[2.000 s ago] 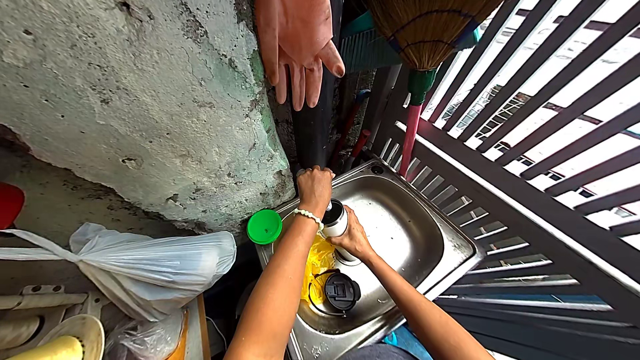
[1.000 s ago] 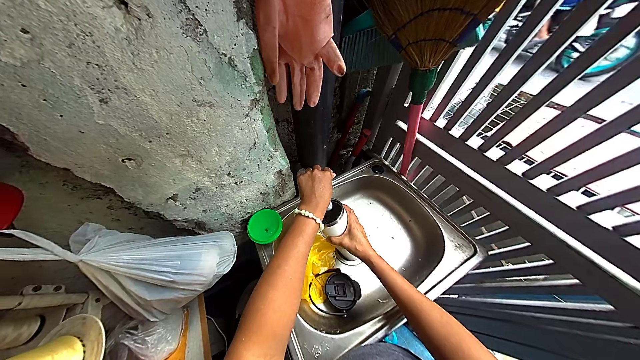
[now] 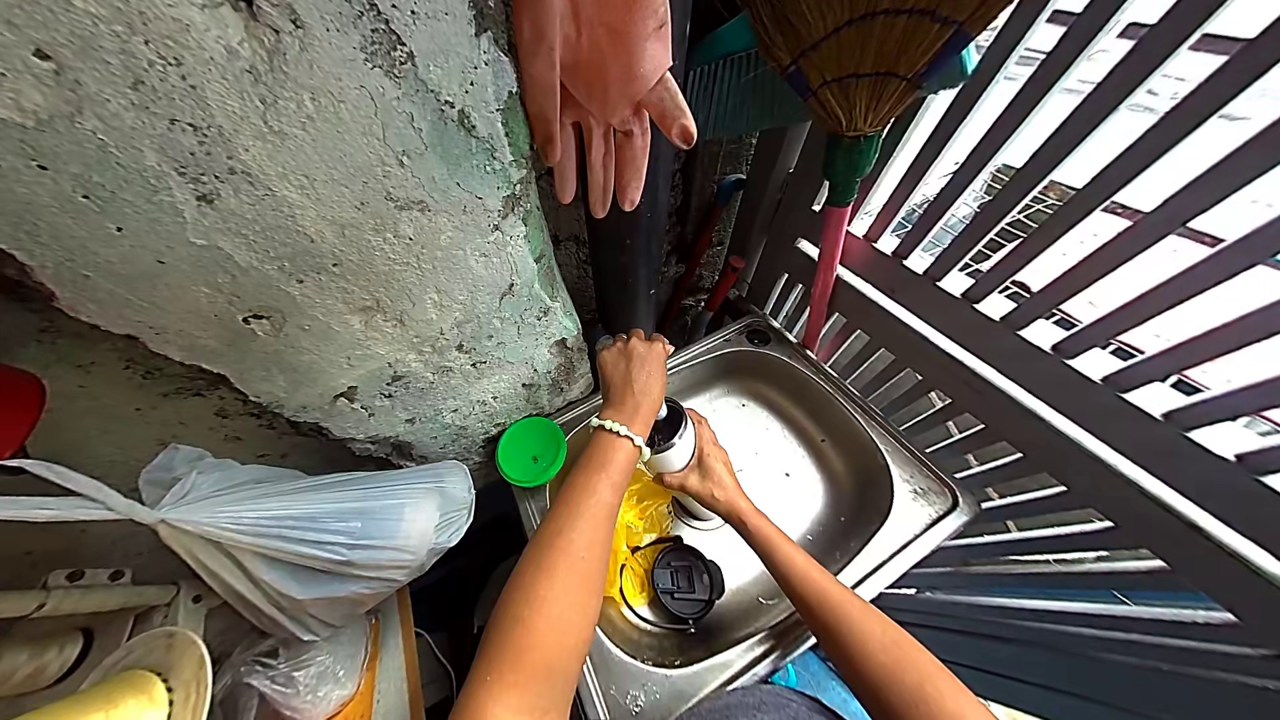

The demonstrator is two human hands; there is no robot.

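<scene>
My right hand [image 3: 707, 468] is wrapped around a white insulated tumbler [image 3: 677, 452] over the steel sink [image 3: 830, 470]. Its dark mouth faces up, with a pale stream or spout end at it. Beyond the tumbler, my left hand [image 3: 633, 375], with a beaded bracelet at the wrist, is closed at the sink's back edge; what it grips is hidden beneath it, probably the tap. A black lid with a carry loop [image 3: 686, 580] lies in the basin beside a yellow plastic bag [image 3: 637, 525]. A green round lid or dish [image 3: 531, 451] rests at the sink's left rim.
A pink rubber glove [image 3: 612, 70] hangs above the sink by a dark pipe [image 3: 628, 250]. A broom [image 3: 850, 70] stands upside down against the slatted metal fence [image 3: 1010, 350]. At left are a rough concrete wall [image 3: 300, 220] and a tied white plastic bag [image 3: 320, 530].
</scene>
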